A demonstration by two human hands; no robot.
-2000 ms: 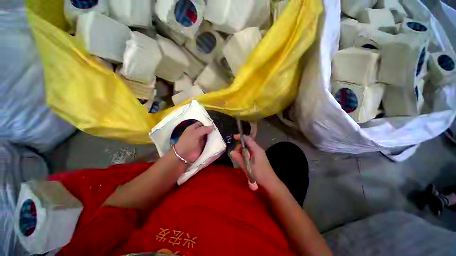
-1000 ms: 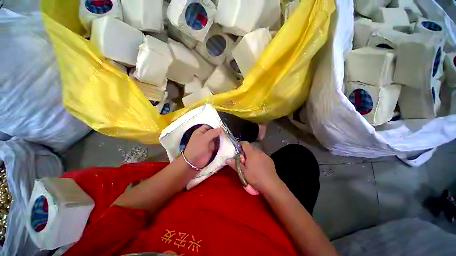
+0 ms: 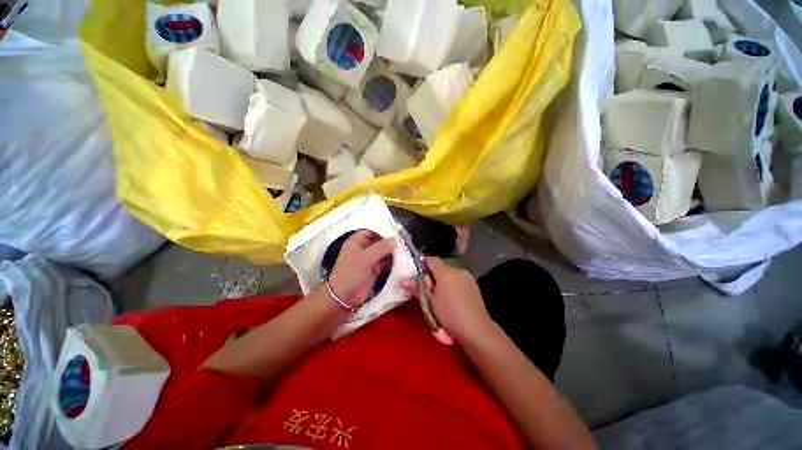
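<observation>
A cream-white block (image 3: 369, 214) with a dark blue round patch (image 3: 332, 253) lies over my lap, its upper edge by the yellow sack's rim. My left hand (image 3: 359, 268) holds it, with fingers over the patch and a thin band at the wrist. My right hand (image 3: 448, 294) holds scissors (image 3: 424, 294), pink at the handle end. The blades lie along the block's right edge. Whether they touch the seam, and whether they are open, cannot be told. No loose thread can be made out.
A yellow sack (image 3: 189, 206) full of blocks stands in front. A white sack (image 3: 580, 211) with blocks is at the right. Another block (image 3: 132, 387) is at the lower left beside a gold-coloured heap (image 3: 7, 369). Pale scraps (image 3: 239, 279) lie on the floor. Bulging pale sacks are at the left.
The scissors have come from apart on the right to the block's right edge. Over the last second the block has turned slightly in my left hand. The camera view has shifted a little.
</observation>
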